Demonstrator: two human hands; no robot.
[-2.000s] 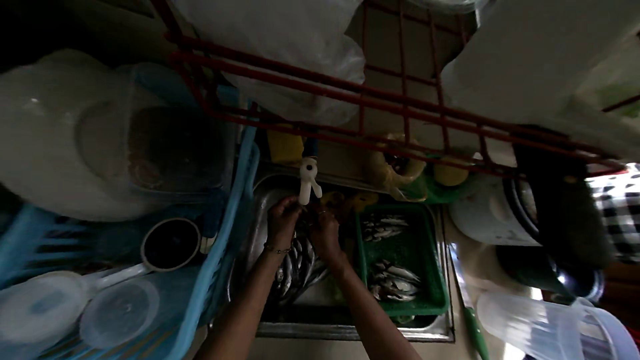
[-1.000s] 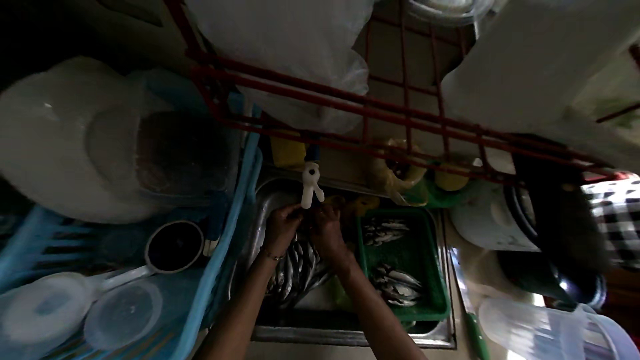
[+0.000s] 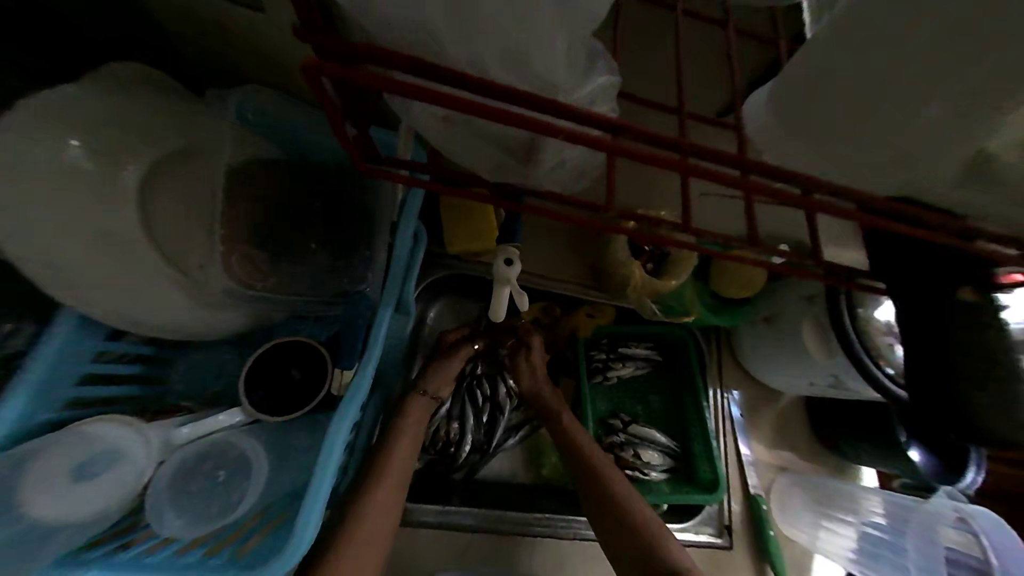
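Both my hands are low in a metal sink [image 3: 496,520], just below a white plastic tap [image 3: 502,284]. My left hand [image 3: 450,358], with a bracelet at the wrist, has bent fingers close to the tap's mouth. Beside it, my right hand [image 3: 531,362] also has curled fingers. Something dark lies between the fingertips; what it is, and whether either hand grips it, is too dim to tell. Small silvery fish [image 3: 472,412] lie piled below and between the hands. A green plastic basket [image 3: 714,448] at the sink's right holds two groups of fish.
At the left, a light blue plastic rack [image 3: 320,488] holds a dipper [image 3: 286,378] and containers. A red wire rack [image 3: 512,112] hangs across the top, in front of the tap. On the right are a green-handled knife [image 3: 764,528], a clear pitcher [image 3: 864,520] and a pot [image 3: 800,344].
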